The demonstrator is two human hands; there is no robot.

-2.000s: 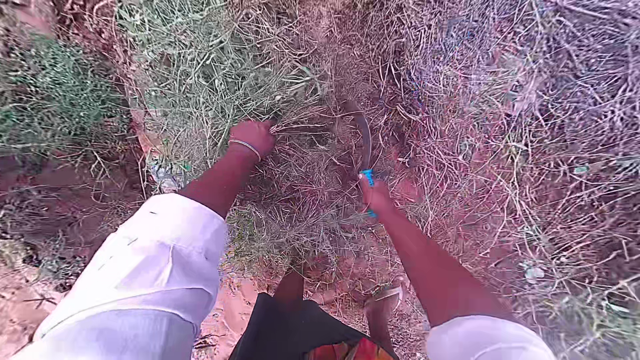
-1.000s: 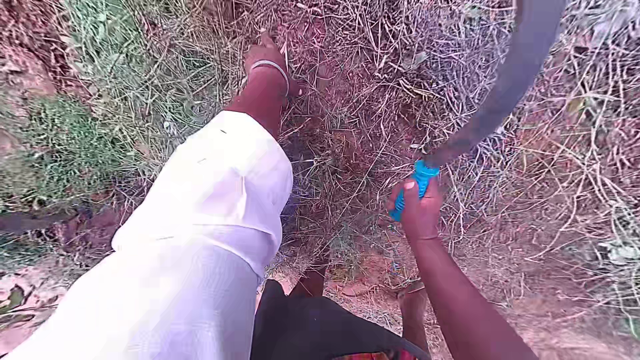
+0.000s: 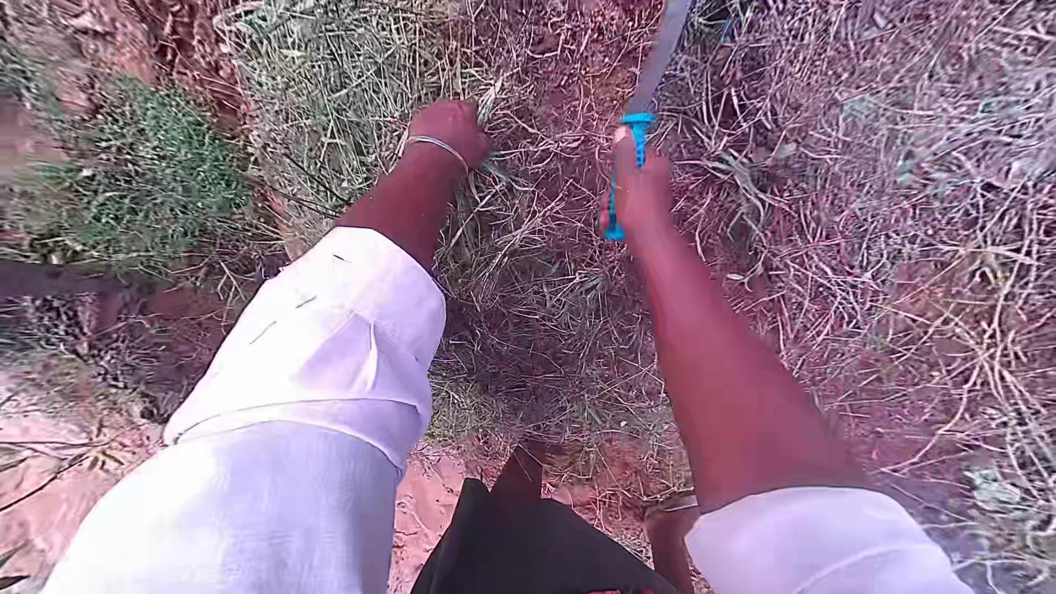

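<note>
My left hand (image 3: 450,134), with a thin bangle at the wrist, is closed around some stalks of dry grass (image 3: 492,103) at upper centre. To its right, my right hand (image 3: 639,186) grips the turquoise handle of a sickle (image 3: 638,136). The sickle's grey metal blade (image 3: 662,58) points up and slightly right, and its far end is cut off by the top edge of the view. Matted grass and stems lie between and below the two hands. The blade is apart from my left hand.
A green leafy bush (image 3: 157,177) grows at the left. Dry tangled stems (image 3: 982,313) spread over the right side. Bare reddish soil (image 3: 429,495) shows near my feet, below a dark garment (image 3: 536,549) at the bottom centre.
My right hand has brought the sickle back from the right, closer to my left hand. My left hand, with fingers extended a second ago, is now closed on grass.
</note>
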